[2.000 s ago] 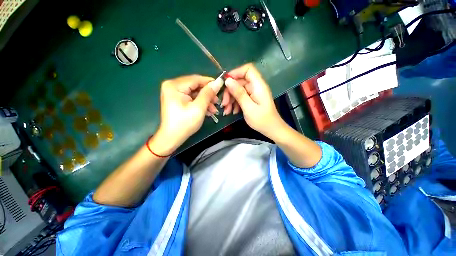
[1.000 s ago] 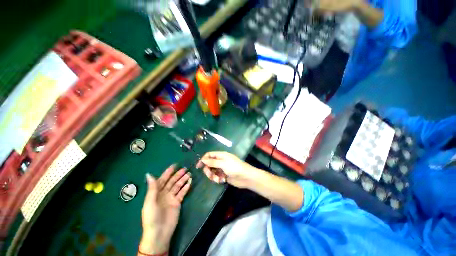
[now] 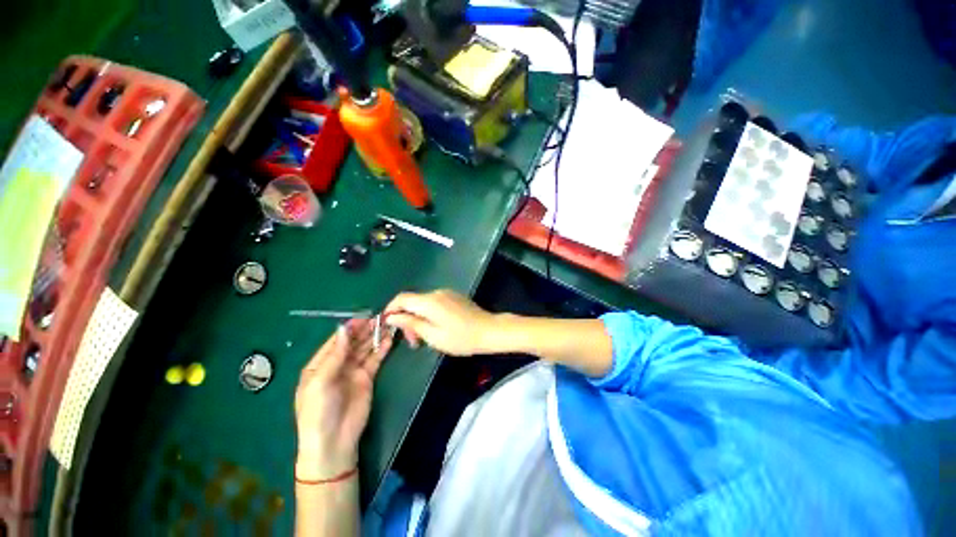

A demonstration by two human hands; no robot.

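My right hand (image 3: pixel 435 321) is pinched on a small silver metal part (image 3: pixel 378 331) with a bit of red at the fingertips. My left hand (image 3: pixel 333 390) is palm up with curled fingers, its fingertips close beside that part; whether they grip it cannot be told. A thin grey rod (image 3: pixel 327 314) points left from the fingertips; its near end is hidden there. Two round units with silver rims, one upper (image 3: pixel 250 278) and one lower (image 3: pixel 256 371), lie left of my hands. Two dark round parts (image 3: pixel 353 255) lie beyond the fingers, beside silver tweezers (image 3: pixel 417 231).
An orange electric screwdriver (image 3: pixel 384 145) hangs ahead. A clear cup (image 3: pixel 290 201), a red bin (image 3: pixel 325 147) and a yellow sponge (image 3: pixel 479 67) stand behind. A salmon compartment tray (image 3: pixel 168 121) is on the left shelf. Black stacked trays (image 3: pixel 681 281) and another person's blue sleeve (image 3: pixel 891 147) are right.
The view has swung right, bringing the shelf and screwdriver in. My hands were together, then apart with the left open and spread; now they are together again at the metal part.
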